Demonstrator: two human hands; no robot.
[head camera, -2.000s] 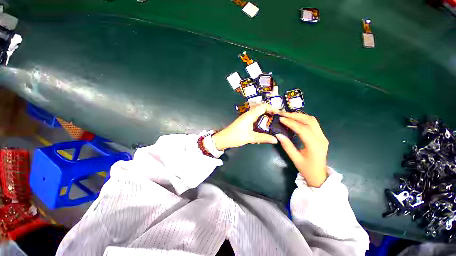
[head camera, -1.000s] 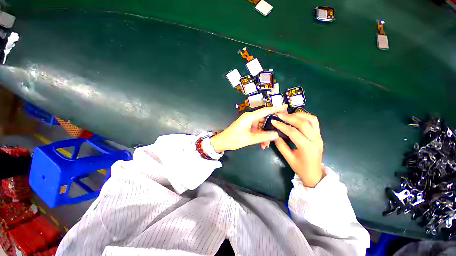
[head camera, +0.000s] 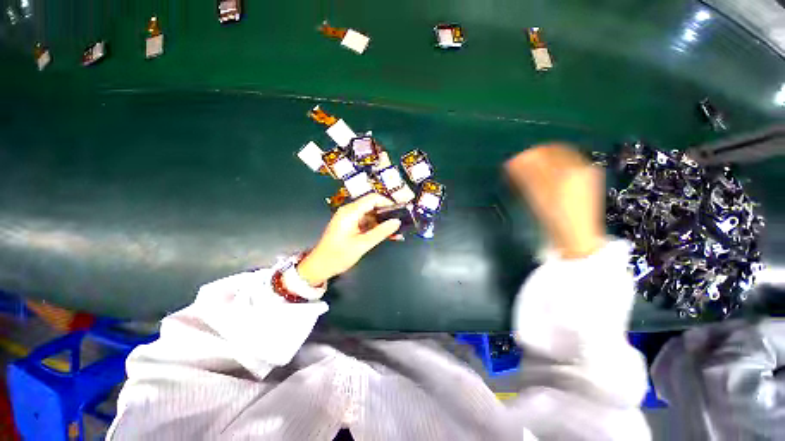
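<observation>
My left hand (head camera: 349, 237) holds a small dark unit (head camera: 395, 217) between thumb and fingers, at the near edge of a loose cluster of parts. The cluster has pale display modules (head camera: 341, 133) with orange-brown flex cables and dark-rimmed housings (head camera: 417, 165). My right hand (head camera: 558, 185) is strongly blurred, away from the unit, between the cluster and the clip heap; its fingers and anything in them cannot be made out.
A large heap of black, shiny spring clips (head camera: 684, 228) lies at the right on the dark-green surface (head camera: 172, 181). Single display modules (head camera: 354, 40) and housings (head camera: 448, 35) lie along the far side. A blue stool (head camera: 64, 379) stands at lower left; another person's sleeve (head camera: 732, 370) is at lower right.
My right hand has let go of the unit and moved right, toward the clip heap. My left hand still holds the unit. The view has turned right, so more of the heap shows.
</observation>
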